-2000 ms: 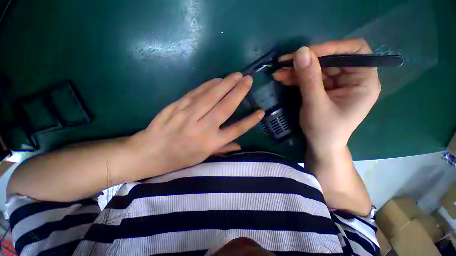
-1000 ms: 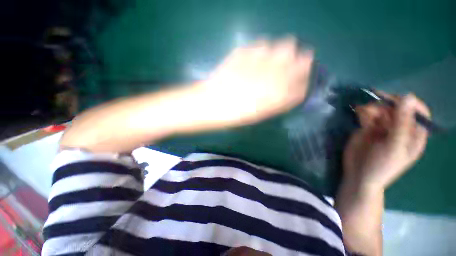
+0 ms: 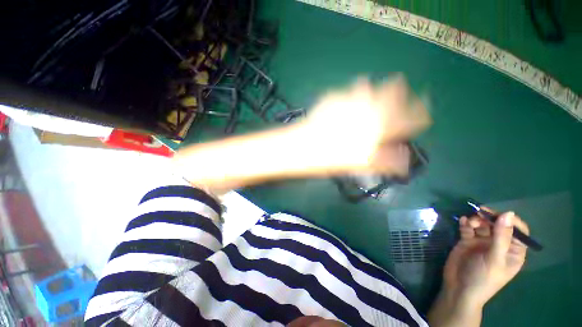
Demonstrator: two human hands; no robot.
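Note:
My left hand is strongly blurred above the green mat, with bent fingers. A black plastic frame shows beside and below its fingers and appears held by them; the exact grip is blurred. My right hand holds dark tweezers like a pen, the bright tips pointing up and left. A clear sheet lies flat left of and under this hand. Rows of small dark strips show on it, with a bright glare above them.
A pile of loose black frames lies at the upper left beside a large dark mass. A whitish marked strip curves along the top right. A red object and a blue plastic item are at the left.
The view has swung left, bringing in the frame pile. My left hand has left the sheet and moved left with the black frame. My right hand still holds the tweezers by the sheet.

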